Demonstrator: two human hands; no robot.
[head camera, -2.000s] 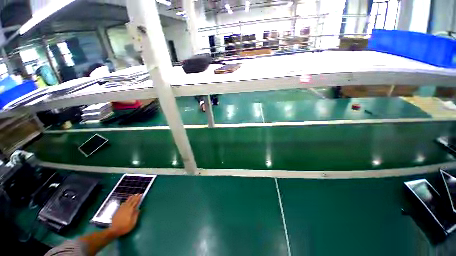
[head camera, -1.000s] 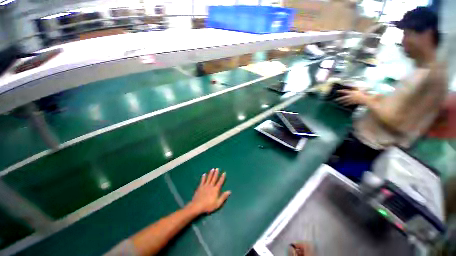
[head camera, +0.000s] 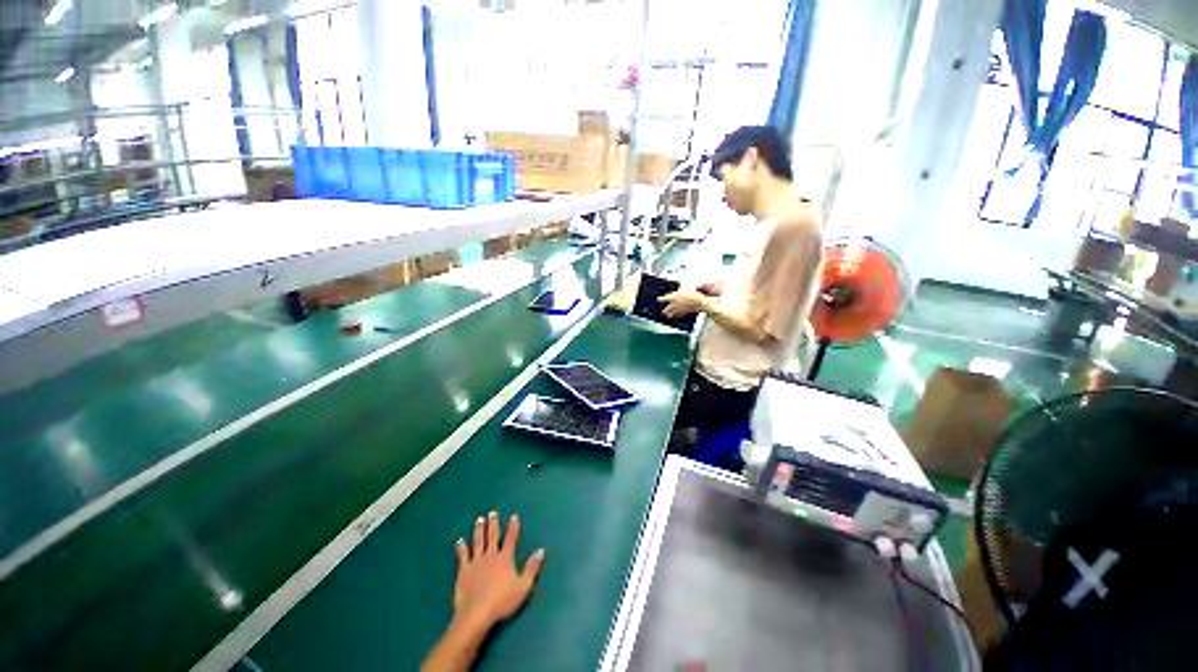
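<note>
My left hand (head camera: 491, 574) lies flat on the green bench (head camera: 558, 505), fingers spread, holding nothing. Two small solar panels lie on the bench beyond it, gridded faces up: one (head camera: 562, 421) in a white frame, and another (head camera: 591, 383) partly overlapping it. The light box (head camera: 775, 584), with a pale frame and grey top, is to the right. The bench meter (head camera: 841, 486), white-topped with a dark front, stands at its far edge with dark and red leads. My right hand is not in view; a small reddish blur shows at the bottom edge on the light box.
A coworker (head camera: 769, 282) stands beyond the meter, holding a dark panel (head camera: 654, 299). The conveyor belt (head camera: 329, 453) runs left of the bench, with a panel (head camera: 553, 302) farther along. A white shelf (head camera: 171, 250) holds a blue crate (head camera: 401, 176). A black fan (head camera: 1104, 525) and an orange fan (head camera: 861, 292) are right.
The view has swung right, away from the near panel my left hand was touching two seconds ago. My left hand now rests on bare bench. The right hand's fingers, seen over the light box, have left view.
</note>
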